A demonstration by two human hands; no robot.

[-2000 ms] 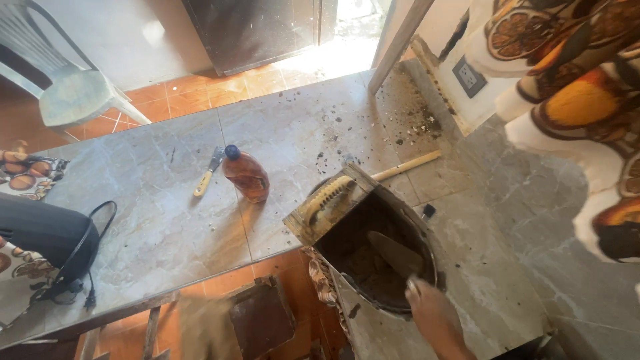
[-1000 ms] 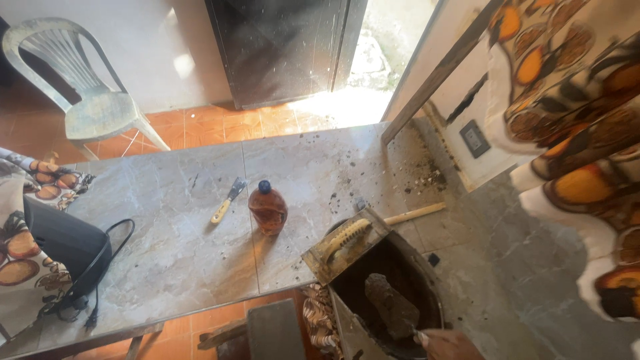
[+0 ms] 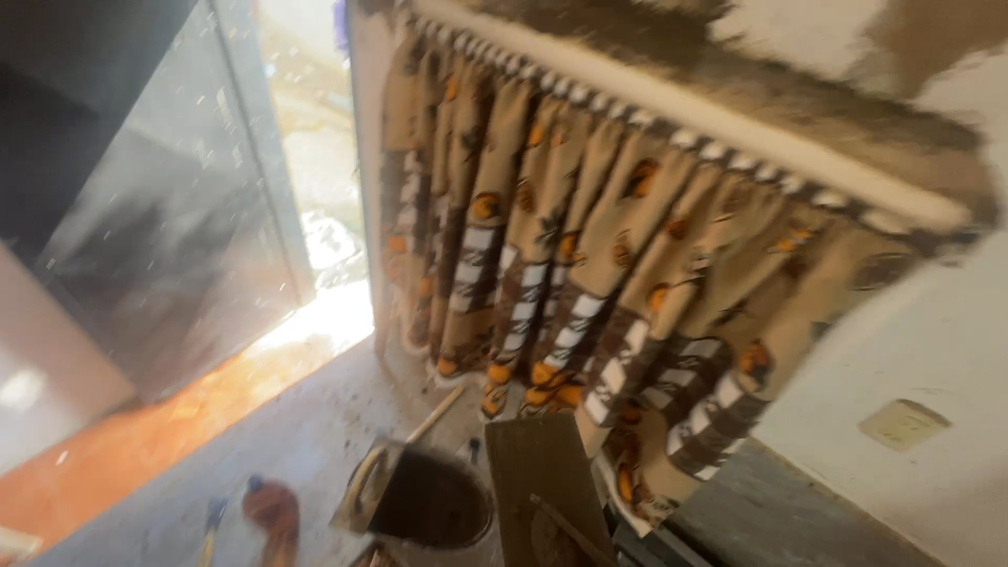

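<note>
Neither of my hands shows in the head view. At the bottom centre a dark bucket stands on the counter, with a handled float resting across its left rim. Just right of the bucket is a flat brown rectangular board, its lower end cut off by the frame. A blurred thin, light tool lies over the board; its kind is unclear. Left of the bucket are a reddish-brown bottle with a dark cap and a putty knife with a light handle. A wooden stick lies behind the bucket.
A patterned curtain hangs from a pale rod over the counter's back right. The wall above has rough patches. A wall outlet is at the right. A dark door beside a bright opening stands at the left.
The view has swung up and right to the curtain and wall. The hand that held a trowel in the bucket is out of view, and the brown board now shows beside the bucket.
</note>
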